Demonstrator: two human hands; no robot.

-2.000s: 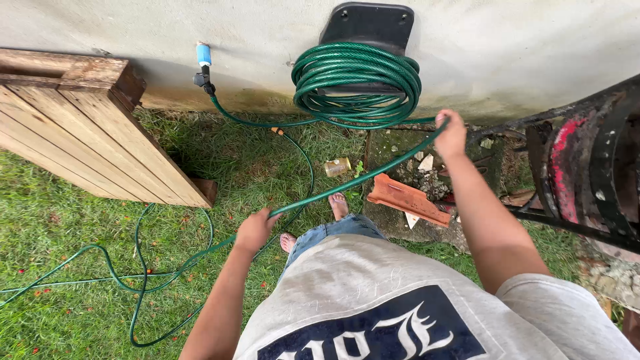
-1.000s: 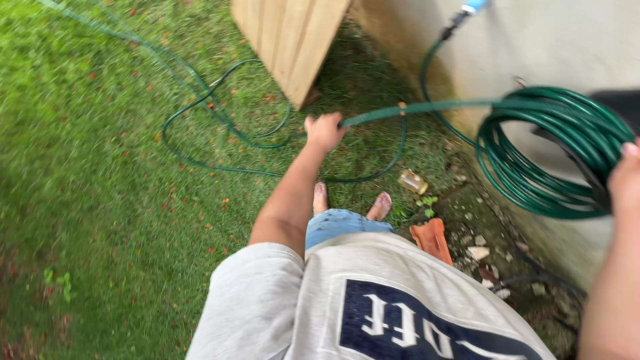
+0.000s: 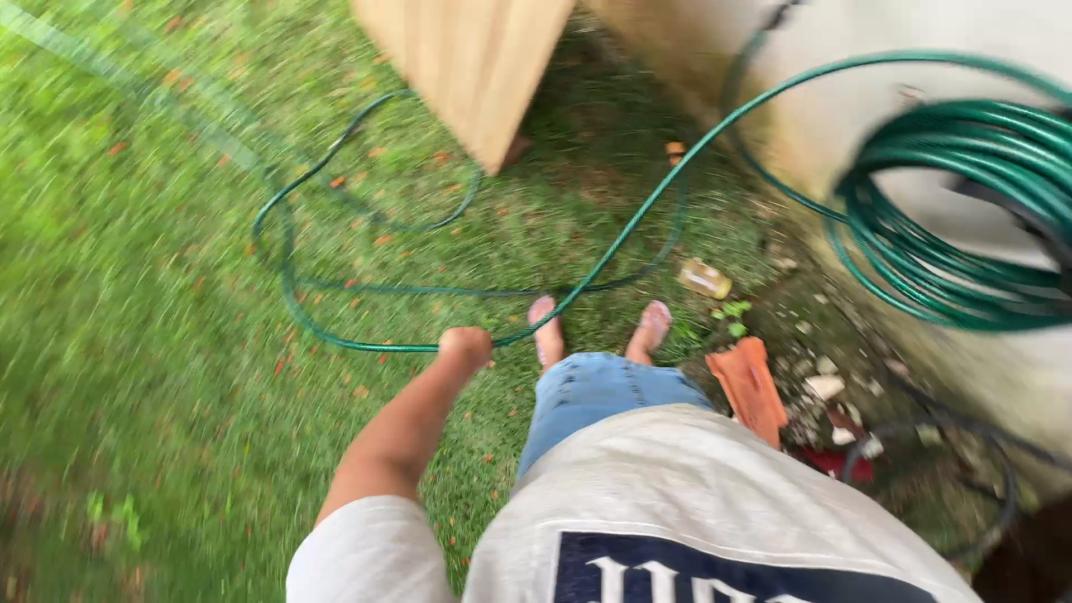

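My left hand [image 3: 466, 347] is closed around a green garden hose [image 3: 624, 230] in front of my feet. From that hand the hose rises in an arc toward the wall at the upper right; on the other side it loops over the grass. Many turns of the same green hose form a coil [image 3: 946, 260] against the wall at the right, around a dark holder partly hidden by it. My right hand is outside the view.
A wooden plank structure [image 3: 477, 75] stands at the top. Near my feet lie a glass jar [image 3: 705, 279] and a broken orange clay tile [image 3: 748, 389]. Rubble and a black cable or tube [image 3: 1001, 431] lie along the wall [image 3: 1005, 377] at the right.
My left hand has moved closer to my body, still on the hose. My right hand, seen by the coil a second ago, has left the view. The view has turned toward the grass since two seconds ago.
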